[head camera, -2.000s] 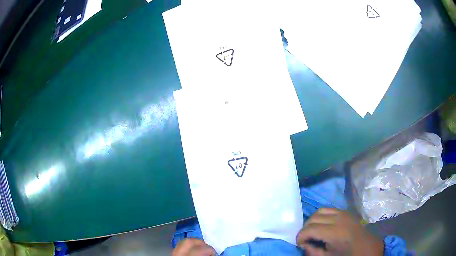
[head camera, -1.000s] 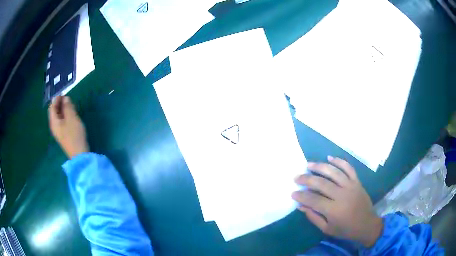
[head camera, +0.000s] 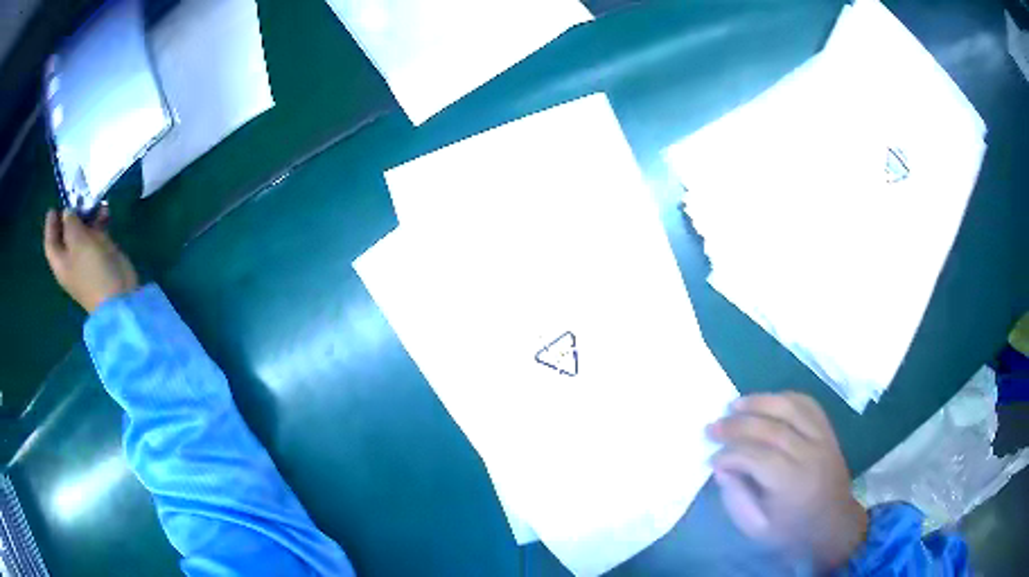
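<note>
My left hand (head camera: 90,257) is at the far left and grips the near end of a tablet panel (head camera: 113,96), which is shiny pale under glare and tilted. A white sheet (head camera: 214,85) lies just right of the panel. My right hand (head camera: 784,468) is at the lower right, slightly blurred, with its fingertips on the right edge of a white protective bag (head camera: 564,440). This bag has a triangle mark and lies over another white bag (head camera: 508,180). Whether my right fingers pinch the edge is hard to see.
A fanned stack of empty bags (head camera: 835,225) lies at the right. Another white bag (head camera: 451,45) lies at the top, cut off by the frame. A crumpled clear plastic bag (head camera: 948,456) hangs below the table edge at the right. A striped stack (head camera: 20,530) is at the lower left.
My left hand has taken hold of the dark panel and shifted it left, tilted off the white sheet. My right hand stays by the bag's edge. The upper bag has shifted over the one beneath.
</note>
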